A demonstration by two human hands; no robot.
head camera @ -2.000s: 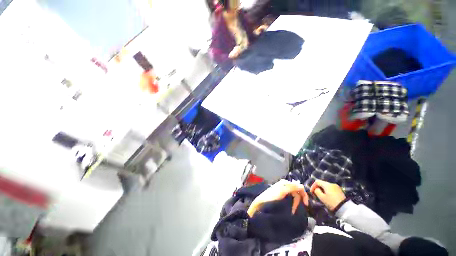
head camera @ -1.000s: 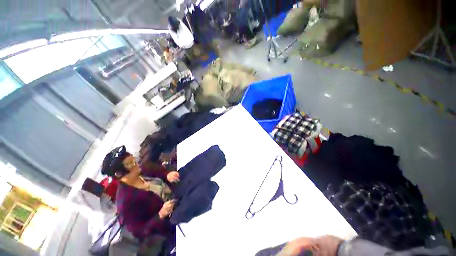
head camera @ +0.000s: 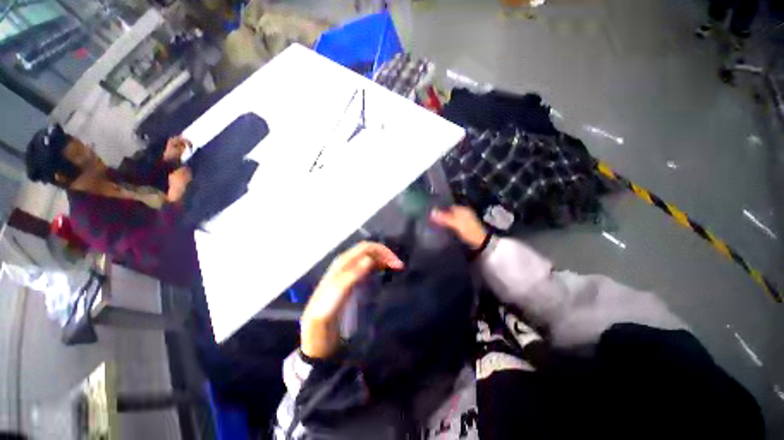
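A dark denim jacket point(head camera: 413, 314) lies bunched on my lap, in front of my black varsity jacket with pale sleeves. My left hand point(head camera: 339, 292) is bent over its left side, fingers curled at the dark cloth near its upper edge. My right hand point(head camera: 462, 226) is at the upper right edge of the cloth, fingers pointing left. The picture is blurred, so whether either hand grips the cloth cannot be told. No cuff or button can be made out.
A white table point(head camera: 284, 258) stands ahead with a black hanger point(head camera: 361, 125) on it. Across it a person point(head camera: 112, 193) handles a dark garment point(head camera: 223, 168). A blue bin point(head camera: 361, 43) stands behind. Plaid shirts point(head camera: 524, 176) lie heaped on the floor at the right.
The view has swung from the table and floor back down to my lap. Both hands and the dark jacket now show; a second ago only a blurred hand and sleeve showed at the bottom edge.
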